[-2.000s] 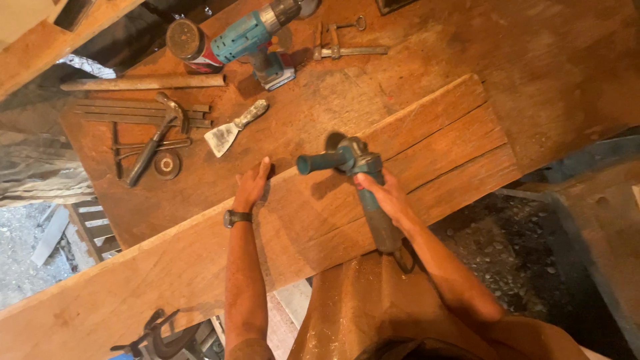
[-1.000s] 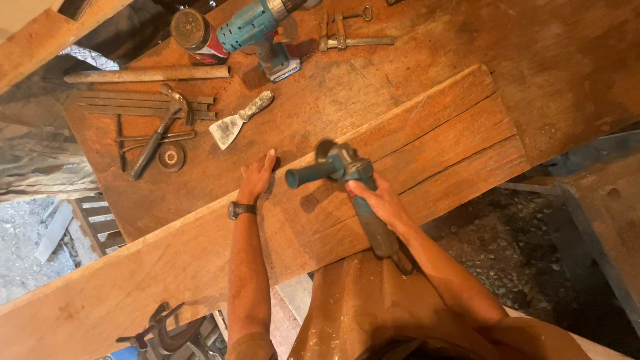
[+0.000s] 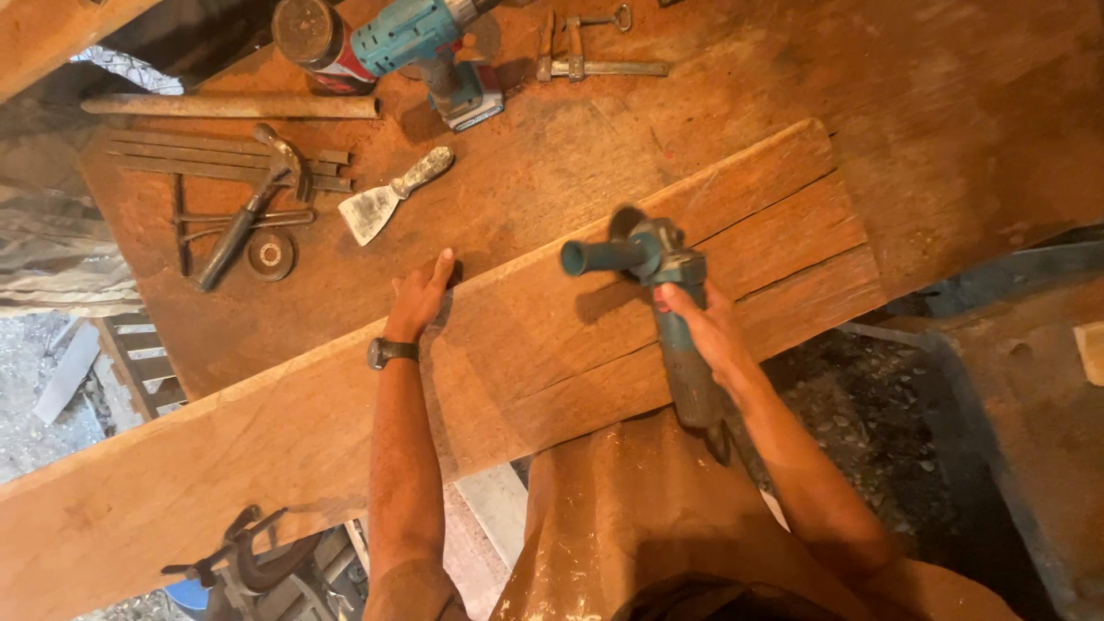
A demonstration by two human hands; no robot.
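Observation:
A long wooden plank (image 3: 285, 431), cracked along its right end, lies diagonally over the workbench (image 3: 552, 181). My right hand (image 3: 707, 332) grips the body of a teal angle grinder (image 3: 681, 345), thumb near its red switch. The grinder is above the right part of the plank; its side handle points left and its disc is at the far side. Whether the disc touches the wood, I cannot tell. My left hand (image 3: 423, 293), with a watch at the wrist, rests at the plank's far edge with its fingers apart. Its underside is hidden.
Beyond the plank lie a putty knife (image 3: 397, 194), a claw hammer (image 3: 250, 211), a small round disc (image 3: 271, 254), metal strips (image 3: 207, 161) and a pipe (image 3: 233, 106). A cordless drill (image 3: 431, 52), a jar (image 3: 319, 43) and a bar clamp (image 3: 586, 65) stand or lie farther back.
Two seconds ago the grinder was nearer the plank's far edge; since then my right hand has brought it slightly toward me. My left hand has stayed at the plank's far edge.

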